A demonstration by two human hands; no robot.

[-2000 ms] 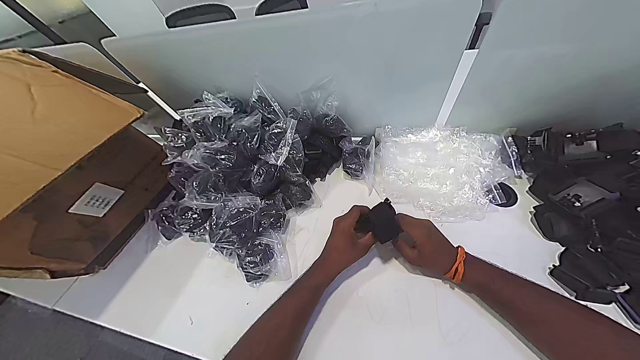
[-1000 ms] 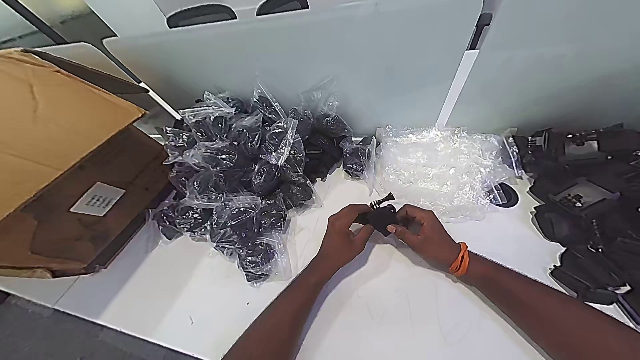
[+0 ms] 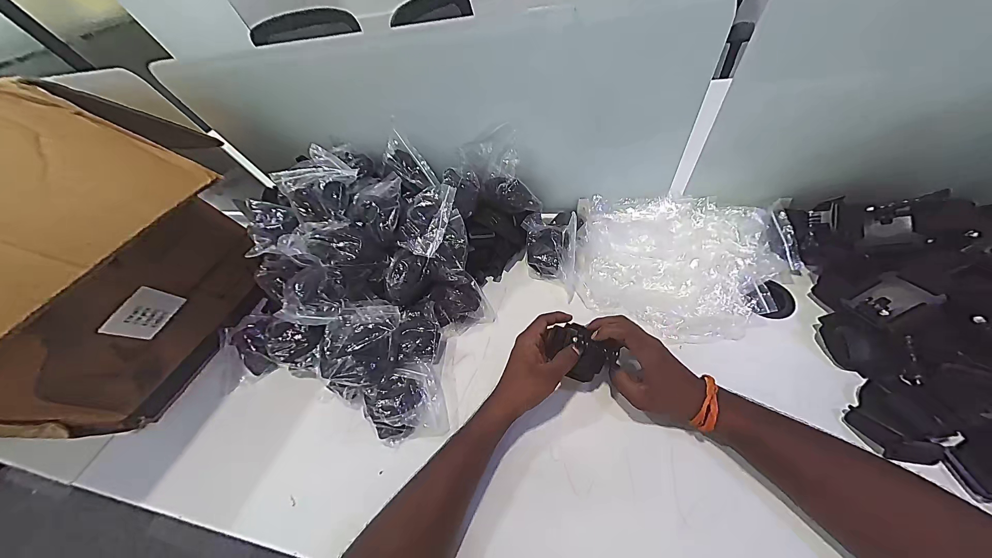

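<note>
Between my two hands, over the white table [image 3: 589, 496], is a small black plastic part [image 3: 583, 358]; its exact kind cannot be made out. My left hand [image 3: 535, 368] grips it from the left, thumb across its near face. On the other side my right hand [image 3: 647, 368], with an orange band at the wrist, holds its right end. A heap of black parts in clear zip bags [image 3: 364, 271] lies to the left of my hands. Just behind them stands a single bagged black part [image 3: 547, 248], beside a stack of clear plastic bags [image 3: 674, 267].
An open cardboard box [image 3: 85, 225] with a white label leans at the left. Many black parts [image 3: 914, 325] are piled at the right. A dark round hole [image 3: 773, 300] shows in the table by the clear bags. Grey partition panels [image 3: 465, 93] rise behind.
The black part has been turned in my hands; the prong-like piece with a screw that stuck up from it a second ago no longer shows above it.
</note>
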